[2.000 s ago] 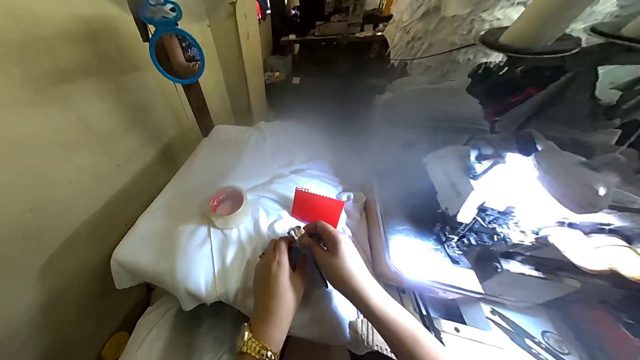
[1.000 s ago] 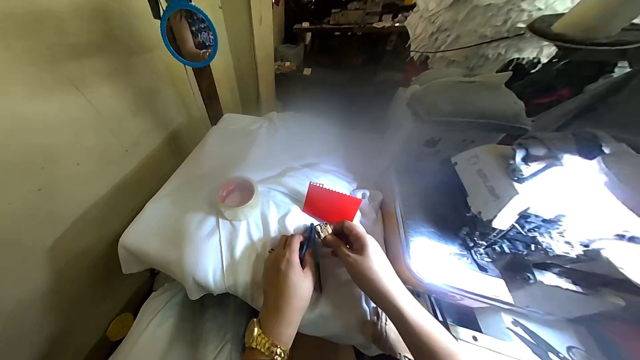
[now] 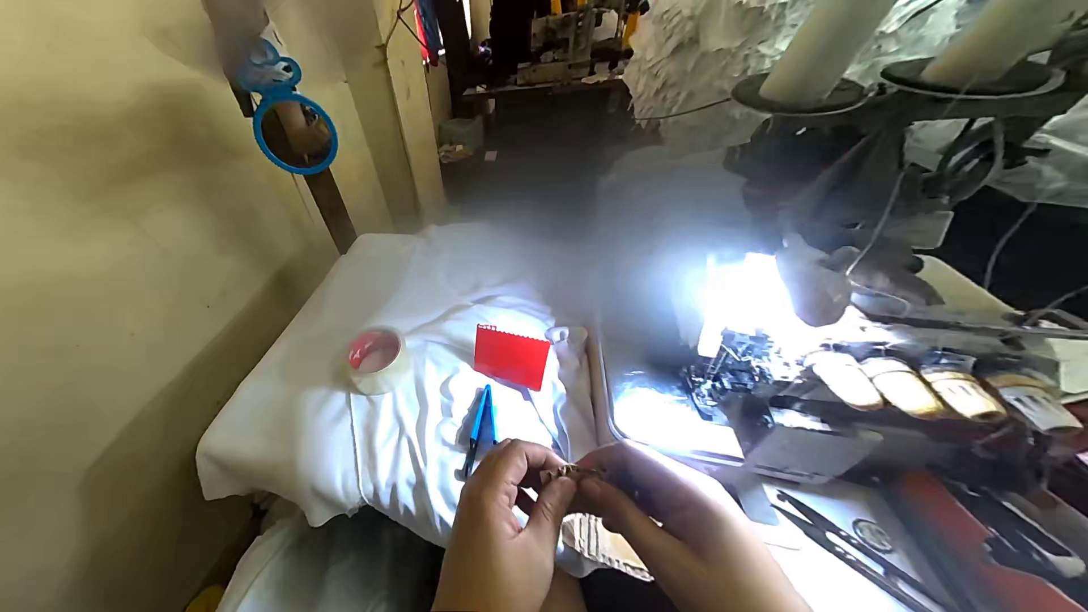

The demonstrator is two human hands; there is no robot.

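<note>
My left hand (image 3: 514, 514) and my right hand (image 3: 659, 510) meet low in the middle of the head view. Between their thumbs and fingertips they hold a small metallic piece (image 3: 568, 473), mostly hidden by the fingers. Just beyond my left hand, blue-and-black thread snips (image 3: 481, 429) lie on the white cloth (image 3: 297, 408). A red card with one toothed edge (image 3: 512, 357) rests farther up the cloth. To its left is a roll of clear tape (image 3: 378, 361).
At right stands an industrial sewing machine (image 3: 735, 374) under a bright lamp, with several thread looper covers or spools (image 3: 901, 384) beside it. Long black tweezers (image 3: 850, 544) lie lower right. A blue-framed mirror (image 3: 296, 133) hangs at the left wall.
The blue snips, in my left hand one second ago, now lie on the cloth. Both hands have come together on the small metallic piece. The view has shifted.
</note>
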